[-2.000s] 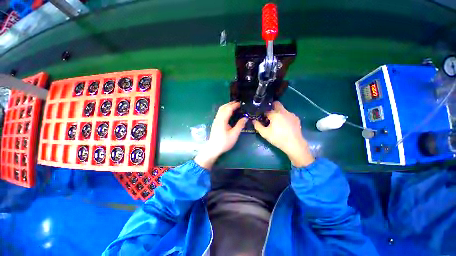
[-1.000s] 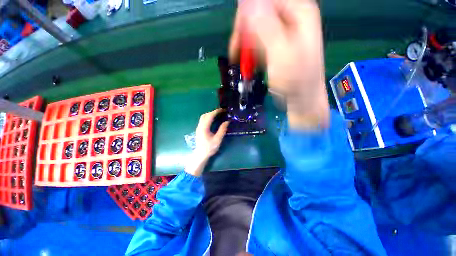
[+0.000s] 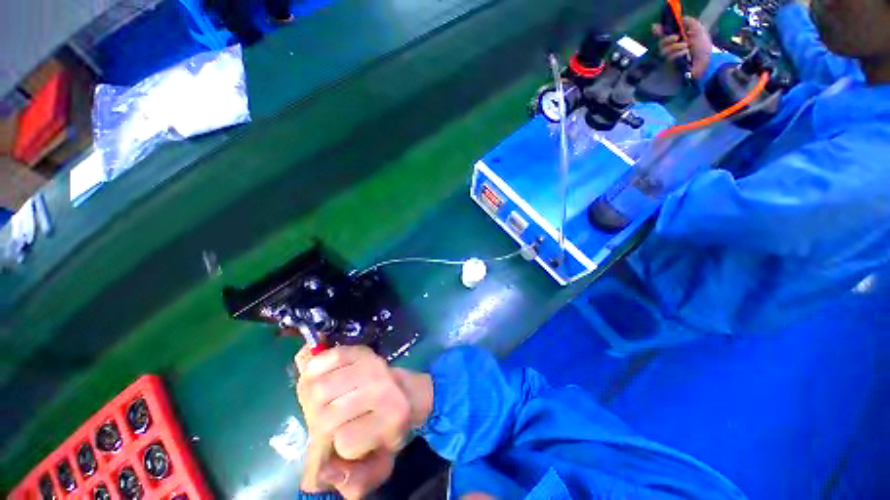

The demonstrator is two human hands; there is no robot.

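Observation:
The black toggle-clamp fixture (image 3: pixel 366 312) stands on the green bench, with its silver linkage showing. Its lever is swung down toward me, and a bit of the red handle (image 3: pixel 318 348) shows at my fingers. My right hand (image 3: pixel 353 395) is closed around the handle. My left hand (image 3: pixel 342 473) is low and against my right hand, mostly covered by it; what its fingers hold is hidden. No round unit can be made out in the fixture.
An orange-red parts tray (image 3: pixel 168 415) with round units is at lower left. A white bottle (image 3: pixel 473 272) stands near a blue controller (image 3: pixel 576 181) with a pressure gauge (image 3: pixel 552 104). A pale tube runs between. A plastic bag (image 3: pixel 176 103) lies at the back. A coworker's hand (image 3: pixel 688 44) holds a dark tool.
My view has turned right. The lever has come down from upright, with my right hand on its handle. My left hand has left the fixture's front edge and joined my right hand.

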